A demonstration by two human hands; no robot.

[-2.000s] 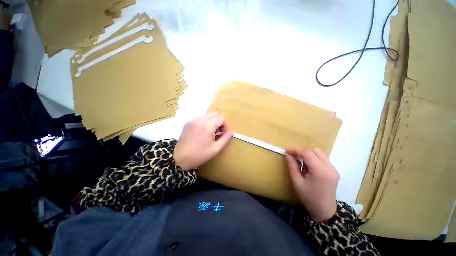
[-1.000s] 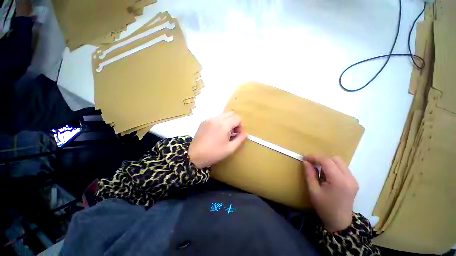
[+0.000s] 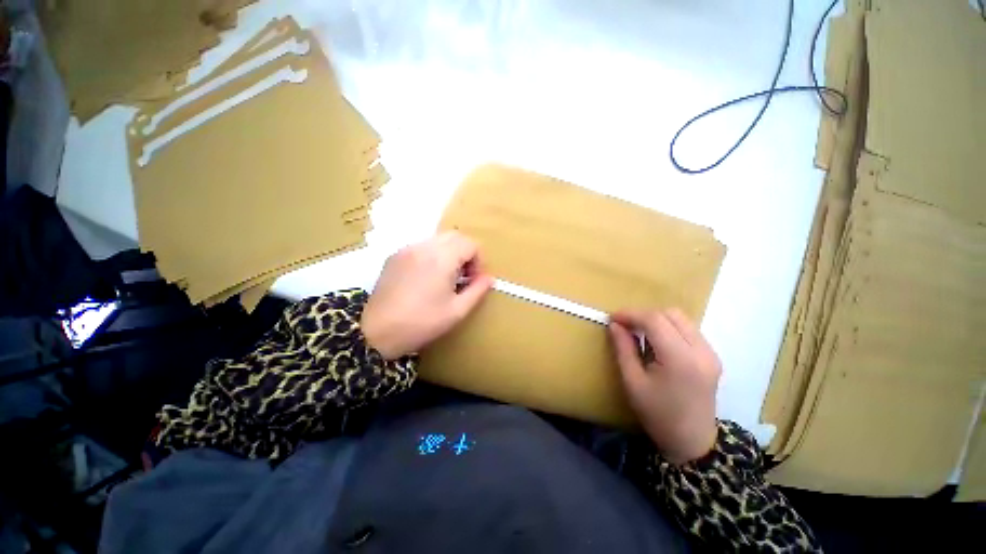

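Note:
A tan kraft piece (image 3: 573, 233) lies at a slant on the white table, directly before my body. A narrow white strip (image 3: 549, 302) runs across its middle between my hands. My left hand (image 3: 424, 292) pinches the strip's left end between thumb and fingers. My right hand (image 3: 670, 379) pinches its right end. Both strip ends are mostly hidden by my fingers. I cannot tell whether the ends are fixed to the kraft piece.
A fanned stack of kraft pieces (image 3: 254, 179) with white strips near its top lies at left. Another kraft pile (image 3: 130, 43) is at far left. Tall kraft stacks (image 3: 919, 325) line the right edge. A black cord loop (image 3: 770, 95) lies beside them. Clear film (image 3: 422, 27) is at the far side.
The whole view has shifted with my head, first one way and then back. My hands hold the same strip in nearly the same place on the kraft piece.

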